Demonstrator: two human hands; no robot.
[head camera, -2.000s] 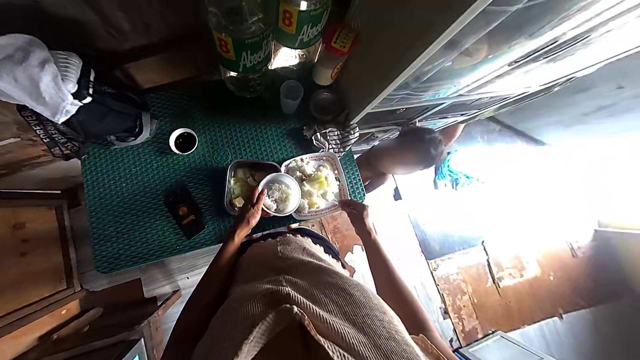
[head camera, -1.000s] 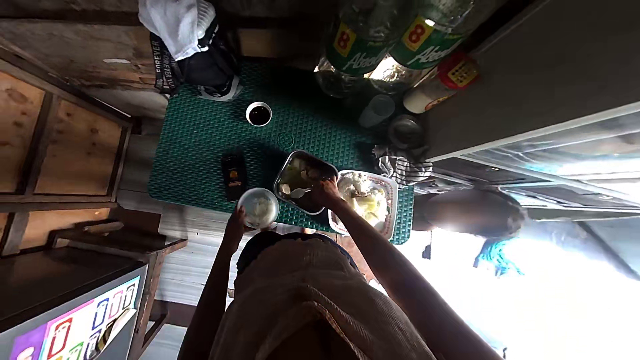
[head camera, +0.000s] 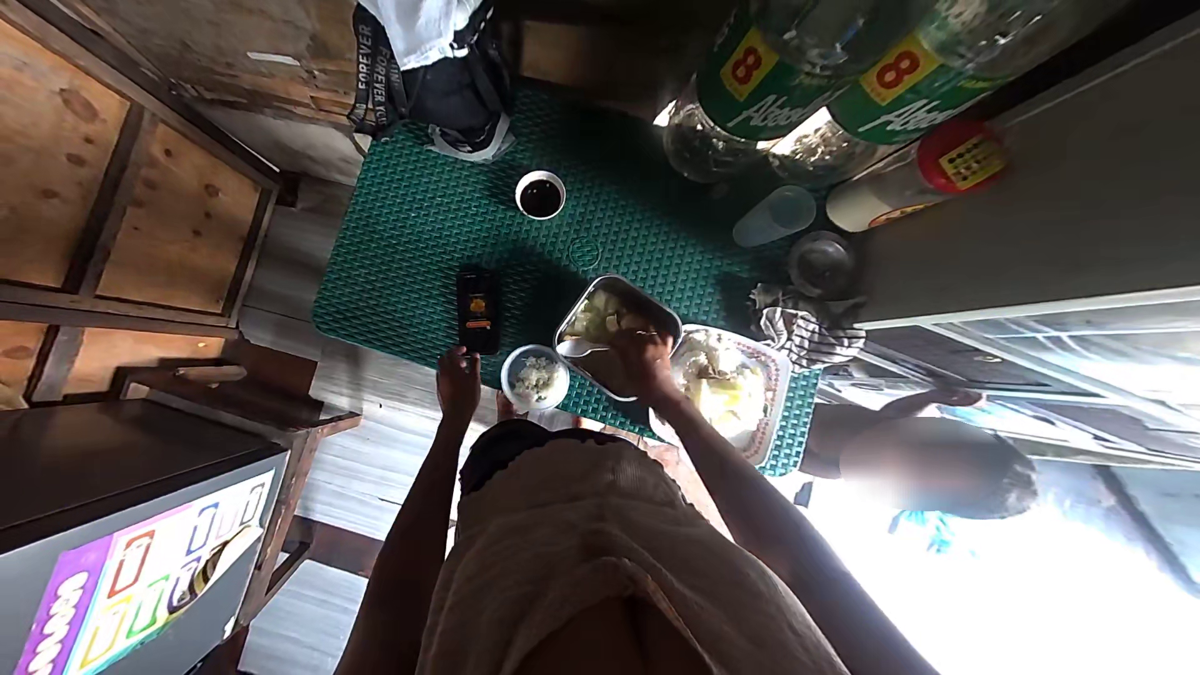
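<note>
My left hand (head camera: 458, 382) is at the near edge of the green woven-pattern table (head camera: 403, 253), its fingers by the end of a dark phone-like object (head camera: 479, 312). Just right of it stands a small round bowl with white rice (head camera: 535, 378). My right hand (head camera: 645, 361) reaches into a rectangular metal container (head camera: 619, 291) of pale food pieces, near the handle of a light spoon (head camera: 581, 348); its grip is not clear. To the right, partly behind my forearm, lies a patterned tray with rice and yellowish pieces (head camera: 731, 394).
A cup of dark liquid (head camera: 541, 196) stands farther back. Large bottles (head camera: 750, 84), a red-capped container (head camera: 914, 178), a clear tumbler (head camera: 774, 216) and a striped cloth (head camera: 806, 330) are at right. A black bag (head camera: 459, 94) lies back left. Another person (head camera: 928, 464) is beyond the right edge.
My left hand held the rice bowl a second ago; now the bowl is apart from it, at the table edge. My right hand, earlier by the tray's right side, is in the metal container.
</note>
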